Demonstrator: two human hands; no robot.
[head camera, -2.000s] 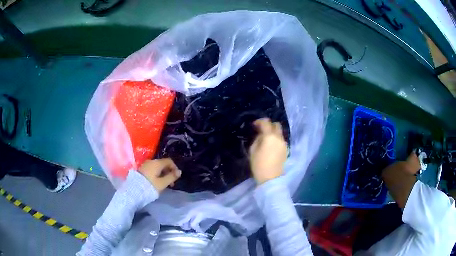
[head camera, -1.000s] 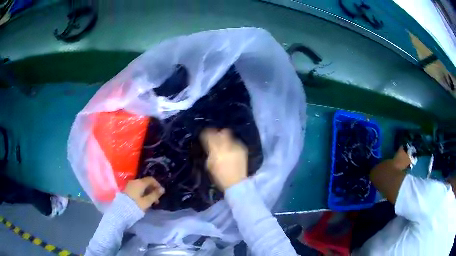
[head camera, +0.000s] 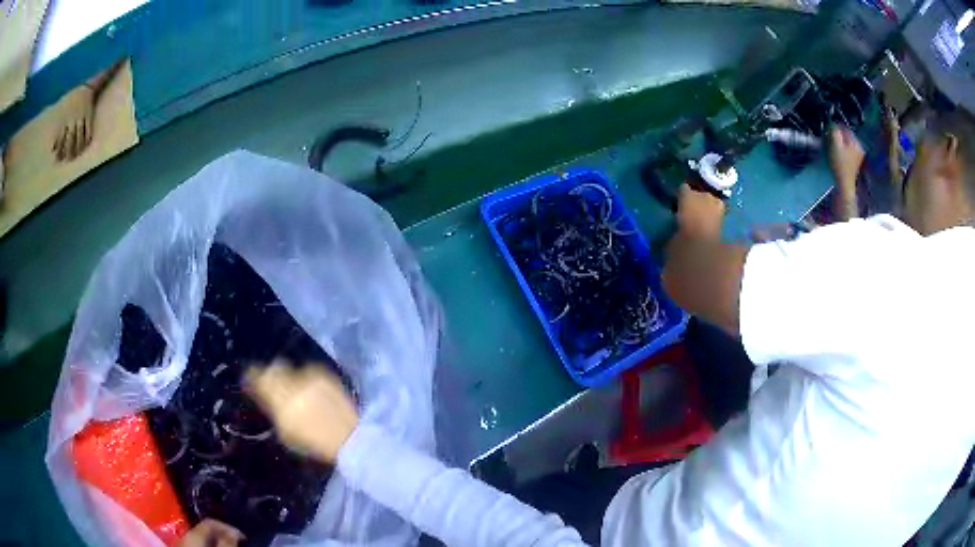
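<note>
A large cloudy plastic bag (head camera: 374, 288) stands open-mouthed on the green bench at the left. It holds a heap of small black curved parts (head camera: 219, 427) with pale glints. A red-orange packet (head camera: 130, 470) lies inside the bag at its left. My right hand (head camera: 303, 408) is over the heap inside the bag, blurred; I cannot tell whether its fingers hold a part. My left hand (head camera: 212, 534) is at the bottom edge of the picture, beside the packet and mostly cut off.
A blue tray (head camera: 524, 291) full of black arcs stands right of the bag. A person in a white shirt (head camera: 845, 353) sits beyond it, near a red stool (head camera: 631, 411). A black headband (head camera: 347, 137) with loose wires lies behind the bag. Another hand (head camera: 73, 128) rests on a tan board.
The view has swung to the right, so the bag and my hands appear farther left and the blue tray nearer the middle. My left hand is now mostly cut off. My right hand remains over the heap.
</note>
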